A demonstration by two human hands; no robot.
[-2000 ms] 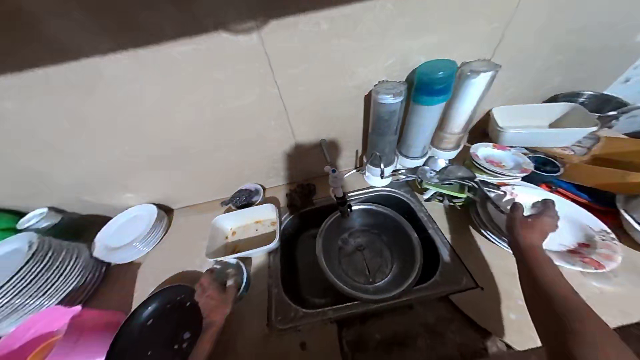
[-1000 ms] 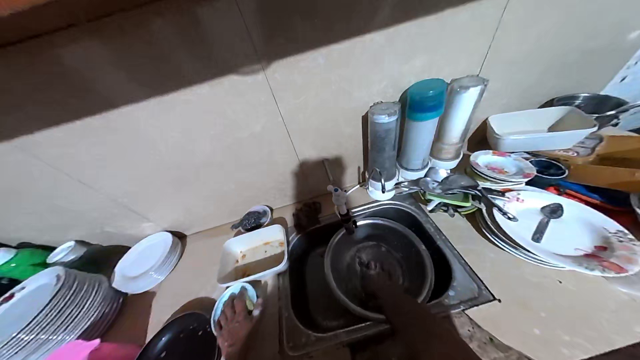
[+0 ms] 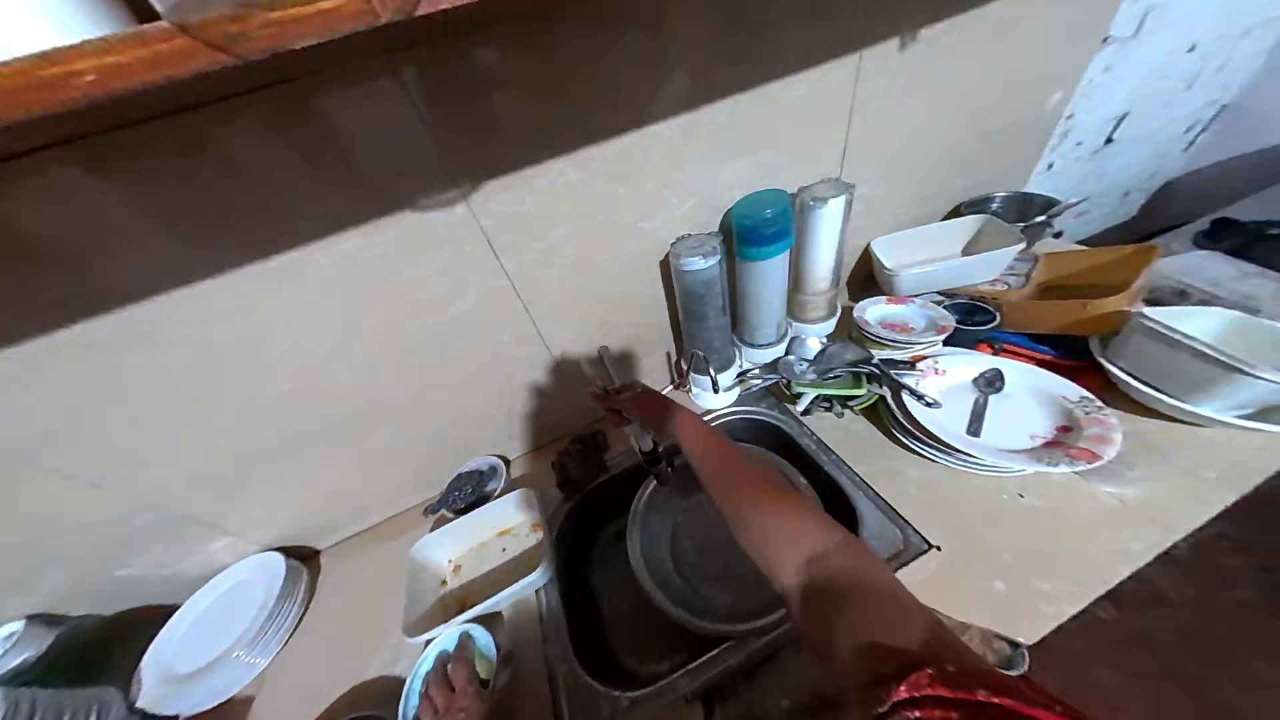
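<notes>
My right hand (image 3: 635,405) reaches across the sink (image 3: 600,590) and touches the top of the metal faucet (image 3: 645,450); its fingers are partly hidden. A round metal basin (image 3: 690,560) sits in the sink under my forearm. At the lower edge, my left hand (image 3: 455,685) rests its fingers in a small light-blue bowl (image 3: 415,680), over something yellow-green that is mostly covered. Just behind that bowl stands a white rectangular dish (image 3: 480,555) with food residue. A small bowl (image 3: 495,468) with a dark scouring pad (image 3: 465,492) is near the wall.
White plates (image 3: 215,630) are stacked at left. Right of the sink are three filter cylinders (image 3: 762,290), ladles (image 3: 840,360), and floral plates (image 3: 1060,400) with a spoon (image 3: 985,400). Farther right are a white container (image 3: 945,255) and a brown tray (image 3: 1090,290). A wooden shelf (image 3: 200,60) overhangs the upper left.
My right hand has moved from the plates at right into the basin, then up to the faucet. The spoon lies on the floral plate. My left hand stays at the small bowl.
</notes>
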